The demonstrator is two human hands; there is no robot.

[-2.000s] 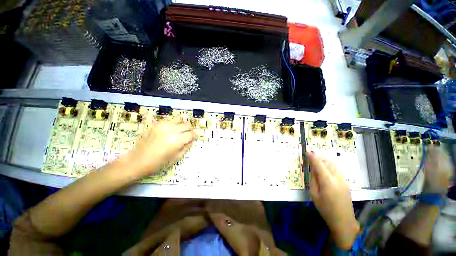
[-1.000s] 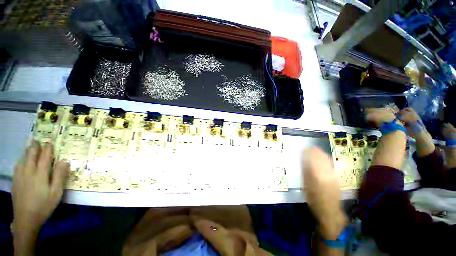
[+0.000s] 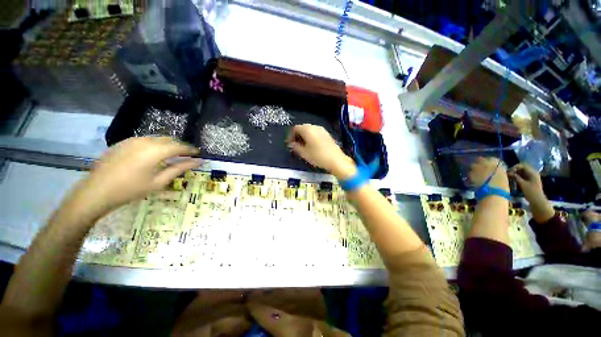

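Observation:
The cream-yellow circuit board panels (image 3: 257, 230) lie side by side on the rail track, with black blocks at their far edge. My left hand (image 3: 142, 168) is over the far left end of the boards, near the side bin (image 3: 122, 124); its fingers point right, and I cannot tell if it holds a part. My right hand (image 3: 317, 148), with a blue wrist strap, is over the right part of the black component tray (image 3: 280, 150). Its fingertips are bunched, and anything in them is too small to see. Component piles (image 3: 225, 137) lie in the tray, and my right hand covers the right one.
Brown strips (image 3: 283, 77) lie along the tray's back edge. A red container (image 3: 364, 108) and a small right bin (image 3: 374, 148) stand at its right. A dark plastic bag (image 3: 168, 49) and stacked boards (image 3: 69, 69) are at back left. Neighbouring workers' hands (image 3: 489, 172) are at right.
My right hand has moved from beside the boards' right end up and left over the tray. My left hand has lifted from the left boards and moved up and right. The view has shifted.

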